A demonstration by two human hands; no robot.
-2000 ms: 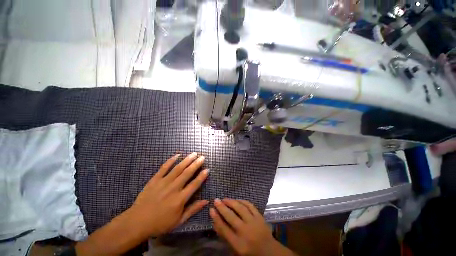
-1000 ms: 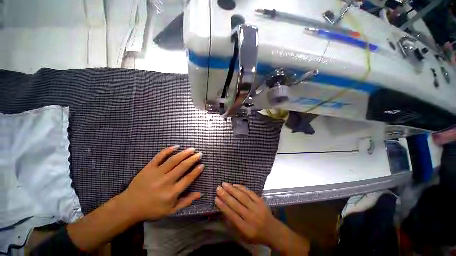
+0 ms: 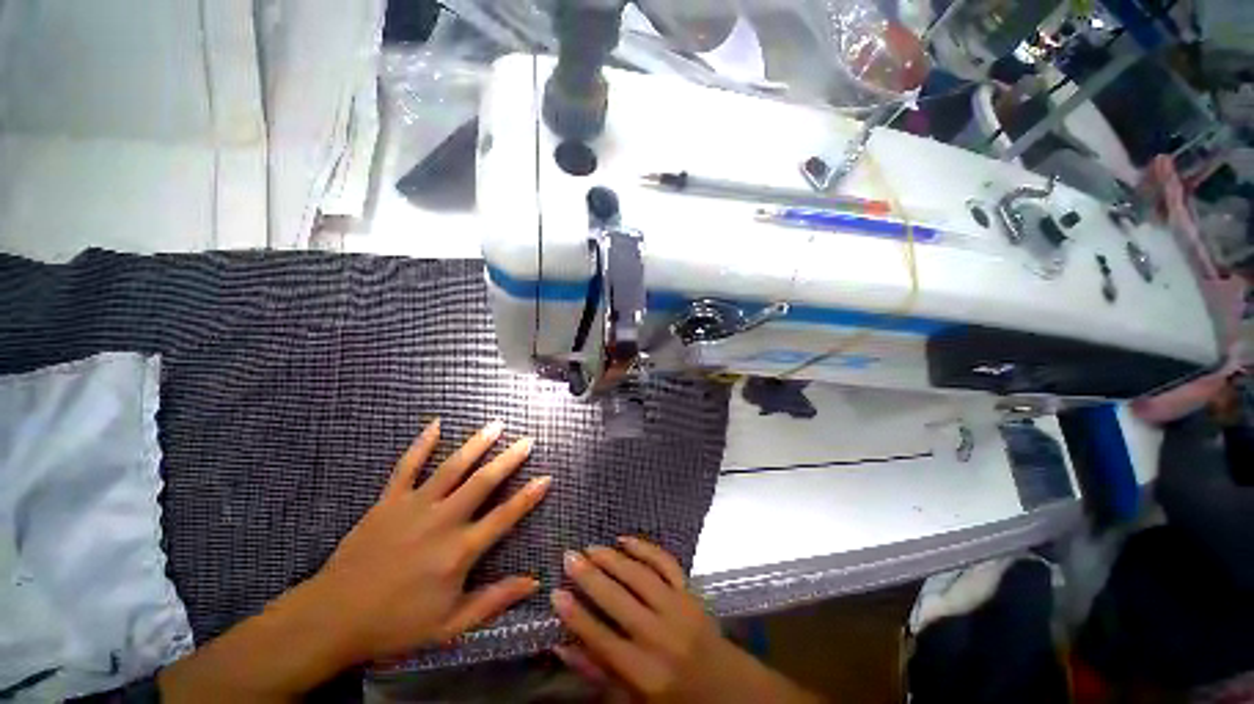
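The dark checked fabric panel lies over the table and under the presser foot of the white sewing machine. A bright lamp lights the cloth at the needle. A white lining panel lies on the checked fabric at the left. My left hand rests flat on the checked fabric, fingers spread, below and left of the needle. My right hand lies at the fabric's front edge, fingers close together; its thumb is partly hidden, and whether it pinches the cloth is unclear.
Stacked cream-white sheets lie at the back left. Pens lie on the machine head. A dark scrap lies under the machine arm. A measuring strip runs along the front table edge. A clear plastic bag is behind the machine.
The view has shifted, showing more behind the machine. My left hand's fingers are spread wider on the cloth. My right hand stays near the front edge.
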